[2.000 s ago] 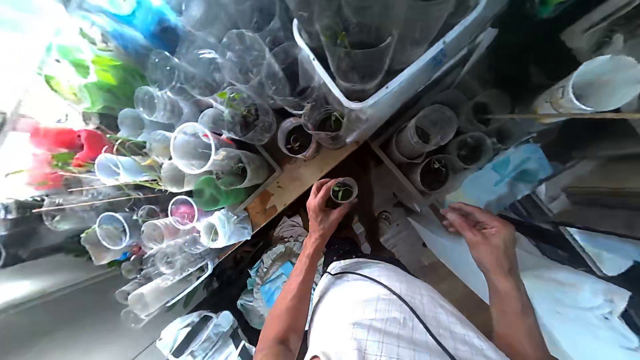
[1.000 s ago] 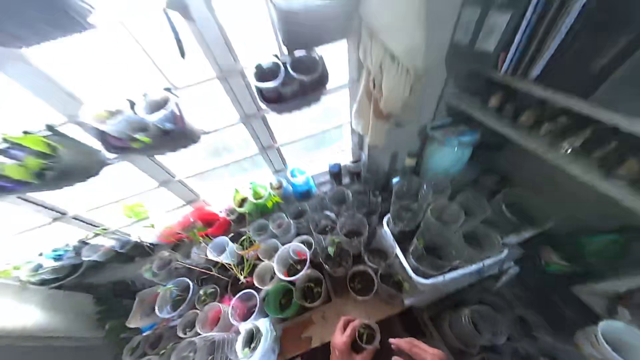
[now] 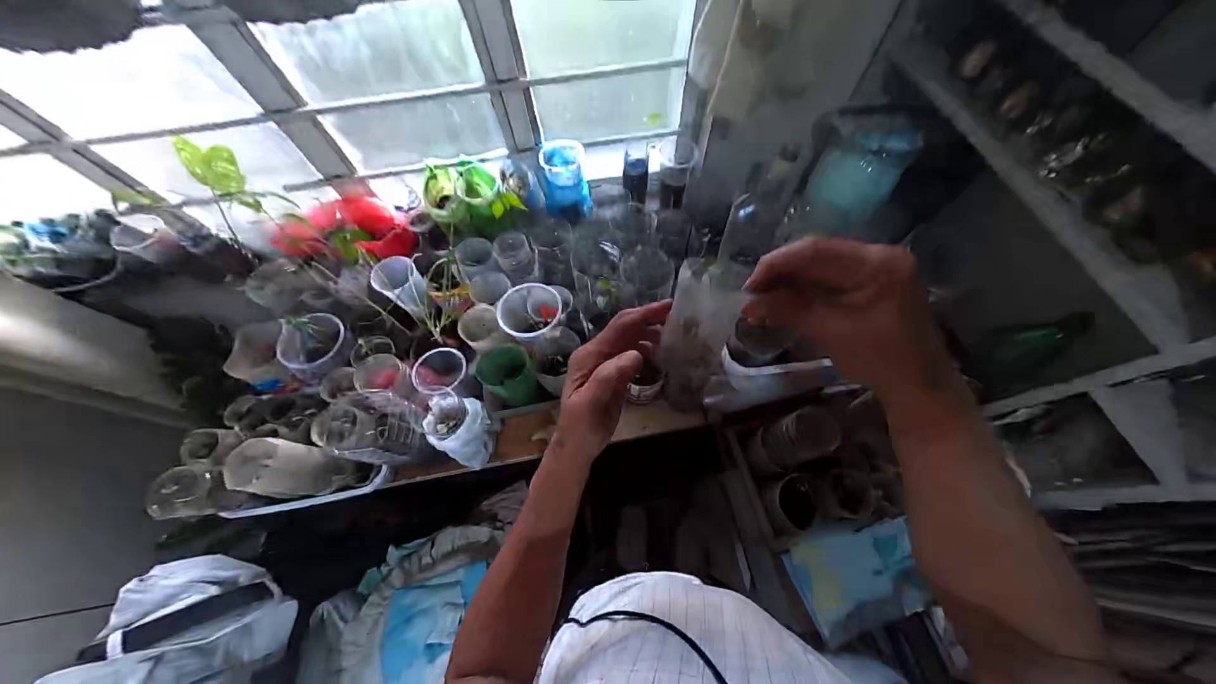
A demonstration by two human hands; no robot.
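Observation:
My left hand point(image 3: 608, 370) is raised over the front of the crowded shelf, its fingers apart beside a small plant cup point(image 3: 646, 382). A tall cloudy plastic cup point(image 3: 693, 328) stands or hangs between my two hands; its lower end looks soiled. My right hand point(image 3: 826, 294) reaches to the top of that cup with bent fingers, and whether it grips the cup cannot be made out. Behind and below the right hand is a white plastic tub point(image 3: 750, 380) with clear cups in it. A green cup point(image 3: 506, 372) is left of my left hand.
Many clear cups, some with seedlings, crowd the wooden shelf board point(image 3: 522, 429) below a window. A white plastic bag point(image 3: 461, 432) wraps one cup at the edge. Stacked pots point(image 3: 798, 442) fill a box at lower right. Grey shelving point(image 3: 1130, 484) rises at the right.
The view has swung widely. My left hand held a small seedling cup earlier; now its fingers are apart near the shelf cups. My right hand has risen to the tall cloudy cup.

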